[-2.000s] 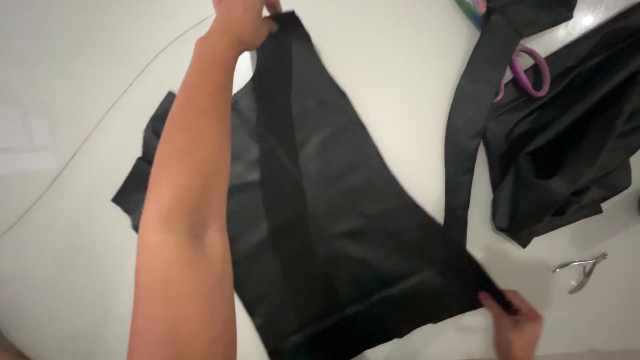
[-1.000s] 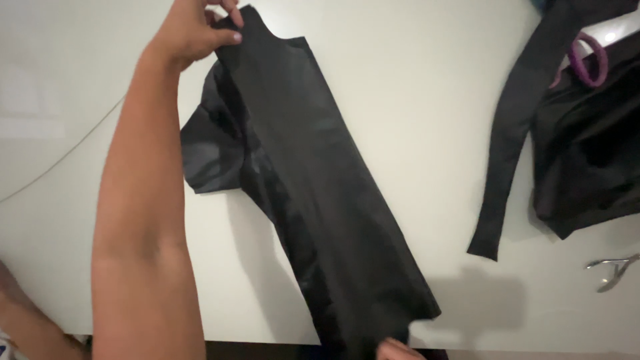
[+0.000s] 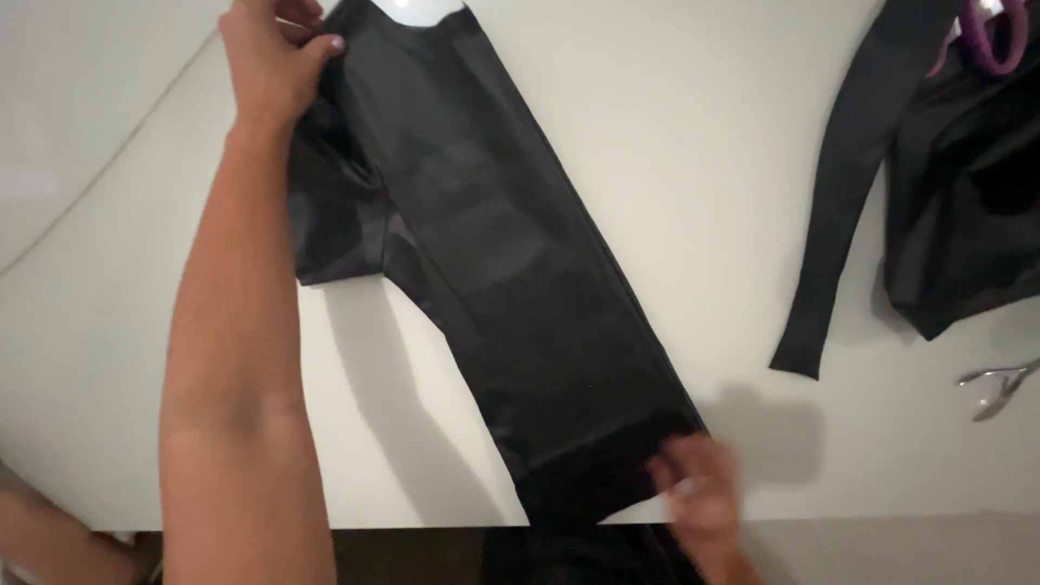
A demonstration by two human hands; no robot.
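Note:
A black fabric garment piece [image 3: 520, 268], folded lengthwise, lies slanted over the white table. At its upper left corner, my left hand [image 3: 280, 61] pinches the cloth between thumb and fingers. A short sleeve-like part [image 3: 337, 211] sticks out at the left beside my forearm. My right hand [image 3: 699, 487], blurred, is at the lower right corner of the cloth, near the table's front edge; whether its fingers grip the fabric cannot be told. The lower end of the cloth reaches the table edge.
At the right lie a long black fabric strip [image 3: 837, 203], more black cloth [image 3: 951, 244], purple-handled scissors [image 3: 993, 49] and metal nippers [image 3: 999, 390]. A thin cord [image 3: 114, 158] crosses the white table [image 3: 650, 146] at the left. Another arm [image 3: 57, 528] shows at the lower left.
The wide-spread black cloth has been folded into a narrower slanted length. My right hand was holding its lower right corner earlier. The loose strip has come apart from the cloth.

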